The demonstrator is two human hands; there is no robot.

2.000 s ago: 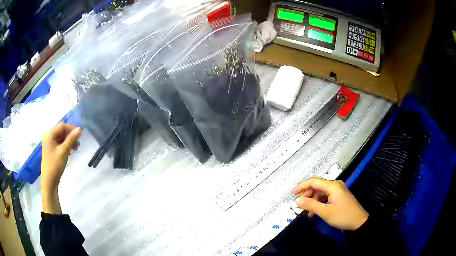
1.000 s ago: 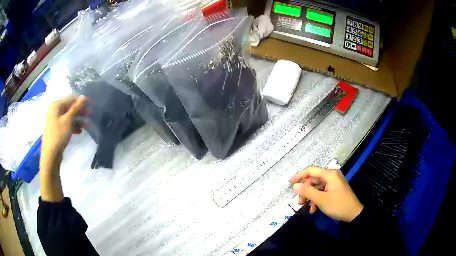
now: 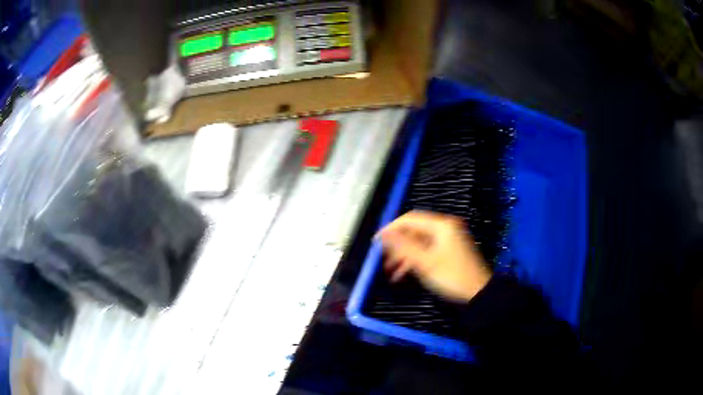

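My right hand (image 3: 435, 254) is over the near part of the blue plastic bin (image 3: 551, 224), fingers curled with a gap between thumb and fingers. It is blurred, and I see nothing held in it. Layered black tubes (image 3: 447, 173) lie in the bin, partly hidden by my hand and dark sleeve. My left hand is out of the picture. Filled zip-lock bags (image 3: 127, 231), dark with tubes, stand at the left of the bench. The steel ruler (image 3: 258, 247) lies blurred on the foam sheet with the red piece (image 3: 319, 144) at its far end.
A digital scale (image 3: 270, 48) with green displays sits at the back behind a cardboard edge (image 3: 285, 108). A white block (image 3: 212, 160) lies in front of it. The bench edge (image 3: 351, 224) runs beside the bin. Dark floor lies beyond the bin at right.
The view has swung right, bringing most of the bin into the picture. My right hand has moved from the bench edge to over the bin. My left hand has left the picture.
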